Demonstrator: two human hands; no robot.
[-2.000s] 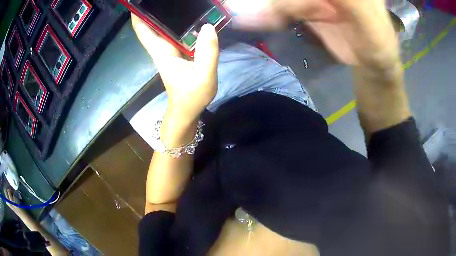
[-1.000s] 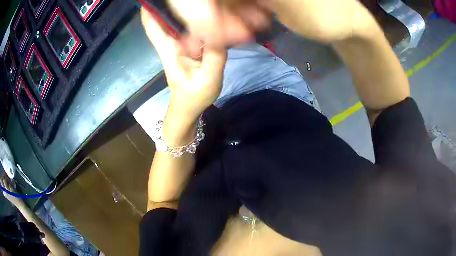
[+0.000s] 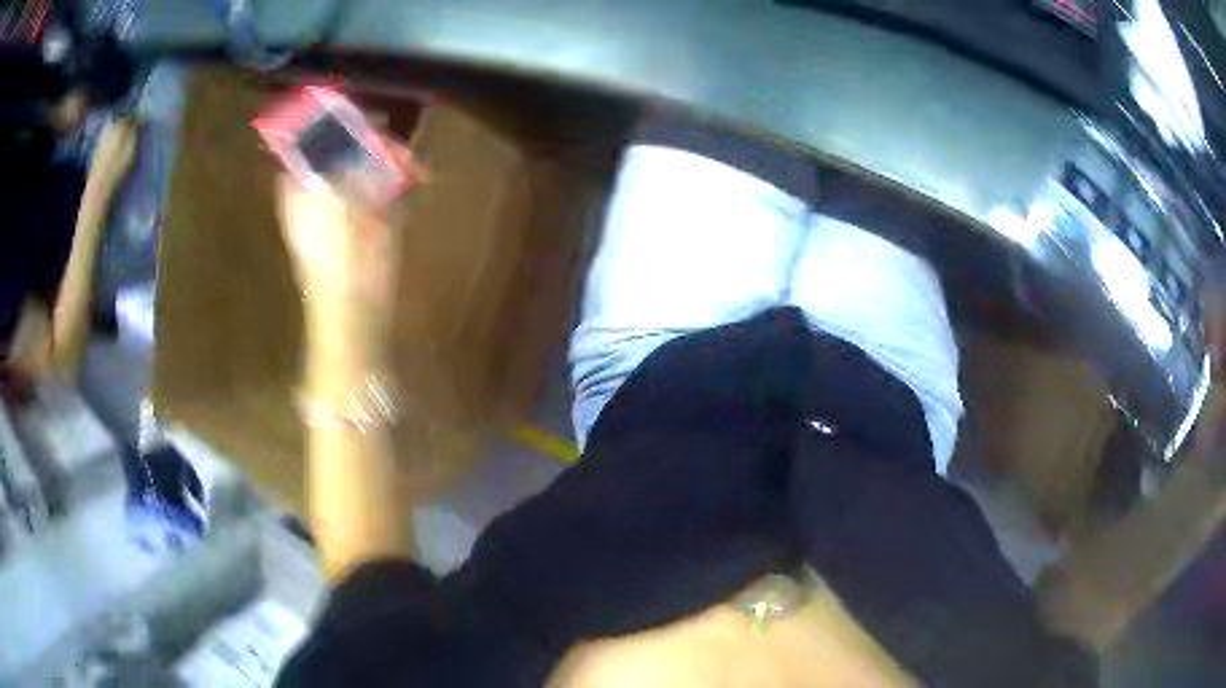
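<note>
A red device unit [image 3: 334, 139] with a small dark screen is at the upper left, tilted and motion-blurred. My left hand [image 3: 339, 222] holds it from below, over the open cardboard box. Its fingers are too blurred to make out singly. My right forearm [image 3: 1143, 551] reaches to the right edge of the picture. The right hand itself is cut off by that edge.
The bench edge [image 3: 605, 54] crosses the top. A black tray [image 3: 995, 67] is at the upper right, with a shiny clear blister tray [image 3: 1116, 255] beside it. The cardboard box [image 3: 222, 296] stands below the bench. Another person's arm [image 3: 88, 242] is at far left.
The view has swung to the left. My left hand has moved out left with the red unit, away from my right hand. My right arm now reaches to the right edge.
</note>
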